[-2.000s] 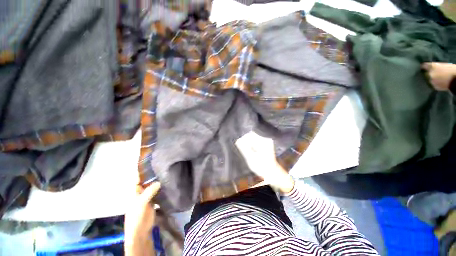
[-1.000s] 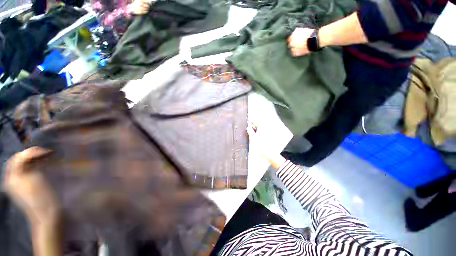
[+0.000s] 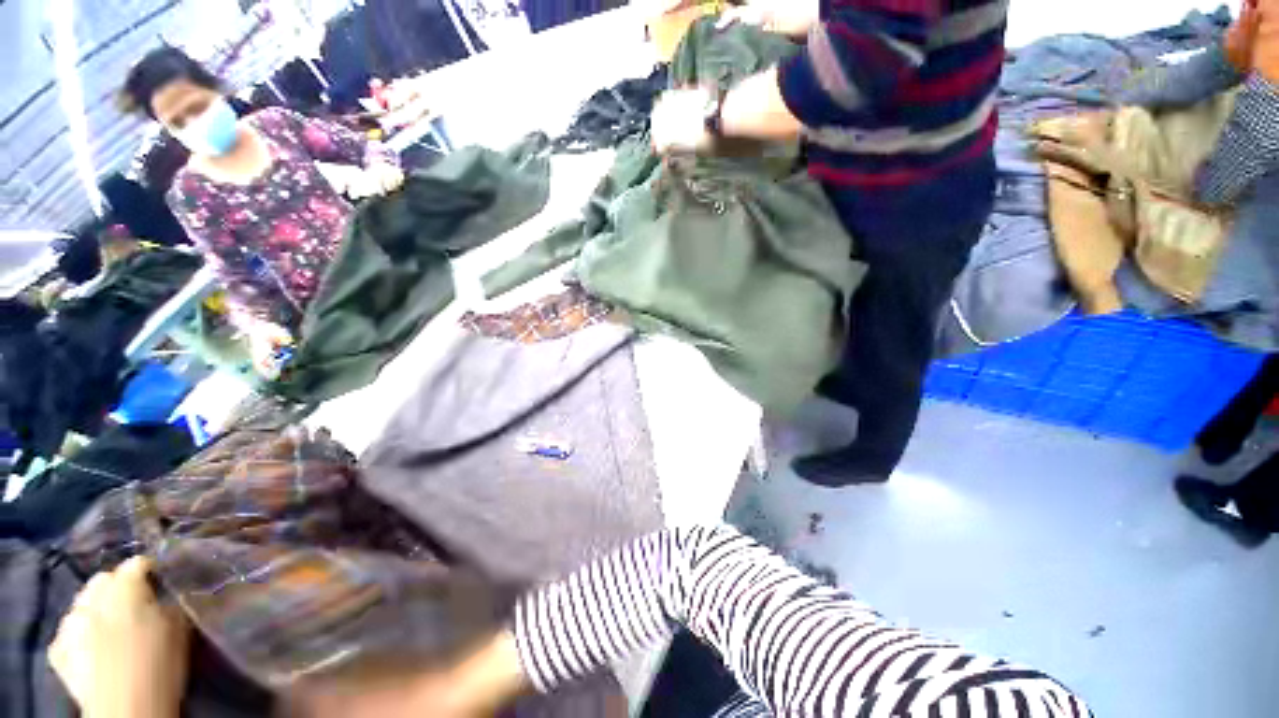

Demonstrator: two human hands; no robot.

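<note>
A grey garment with brown-orange plaid cloth lies bunched at the lower left of the view. My left hand is closed on this plaid cloth near the left edge. My right hand is low in the picture, blurred, on or against the same cloth; its fingers cannot be made out. A flat grey panel with plaid at its top lies on the white table, with a small dark and pale object on it.
Olive-green garments lie across the table, handled by a person in a striped top and a person in a floral top. Tan cloth and a blue crate or mat are at the right. Another person stands at the far right edge.
The view has turned up and right. My right hand has moved from the table's right side leftward to the plaid garment. My left hand remains on the cloth.
</note>
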